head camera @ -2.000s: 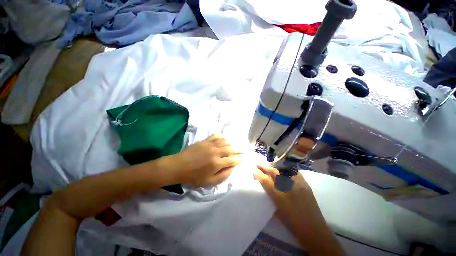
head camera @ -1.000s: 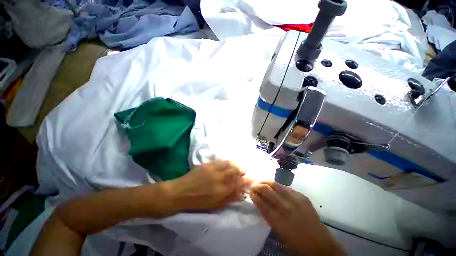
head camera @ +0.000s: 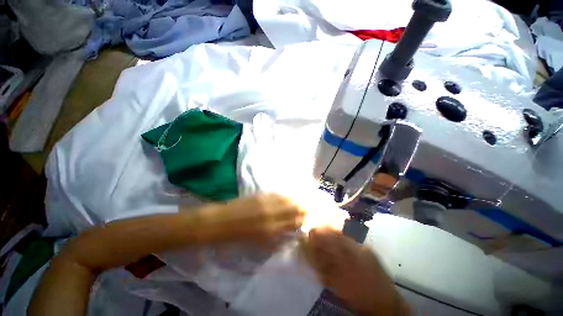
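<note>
The white garment body [head camera: 179, 86] spreads over the table to the left of the sewing machine [head camera: 426, 142]. A green panel [head camera: 204, 154] lies on it, with loose thread at its left corner. My left hand [head camera: 265, 216] is blurred and lies on the white cloth left of the needle area. My right hand [head camera: 346, 262] is blurred, just below the needle area, with its fingers at the cloth near my left fingertips. Strong glare hides the needle, the presser foot and the fingertips, so the exact hold on the cloth is unclear.
Light-blue cloth [head camera: 185, 28] is heaped at the back left. White garments with a red part [head camera: 376, 34] lie behind the machine. A dark red patch [head camera: 145, 265] shows below my left forearm. A printed grey strip [head camera: 327, 305] is at the bottom.
Since one second ago, my left hand has moved slightly up. The green panel's lower edge has shifted up, and the dark red patch shows again below my forearm.
</note>
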